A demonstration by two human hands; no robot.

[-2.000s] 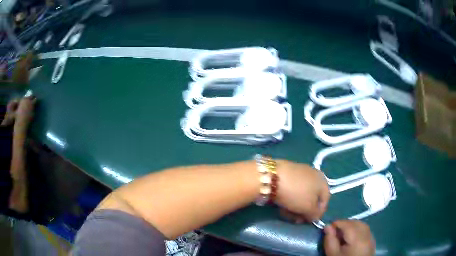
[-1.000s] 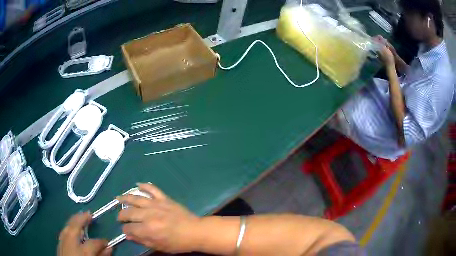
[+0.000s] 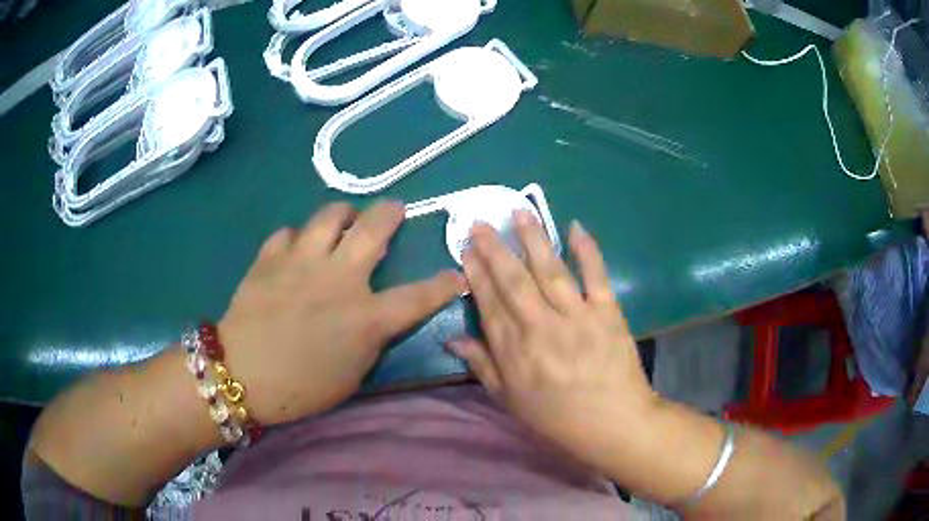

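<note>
A white plastic frame (image 3: 496,209) lies flat on the green bench near its front edge, its disc and small squared end loop showing, its long loop mostly hidden by my hands. My left hand (image 3: 324,300), with a beaded bracelet, lies over the long loop, fingers on it. My right hand (image 3: 555,321), with a silver bangle, rests its spread fingers on the disc. Whether a thin rod is under my hands is hidden. Another white frame (image 3: 479,87) lies just beyond. Thin rods (image 3: 621,132) lie blurred to its right.
Stacked white frames (image 3: 143,142) lie at the left, more overlapping frames (image 3: 382,46) at the top centre. A small brown carton (image 3: 667,22) stands at the top, a white cord (image 3: 830,112) and a yellow-filled bag (image 3: 881,112) at the right. A red stool (image 3: 789,361) is below the bench.
The view has swung back left and down. Both hands now press flat over the frame, where a second ago their fingers held its sides.
</note>
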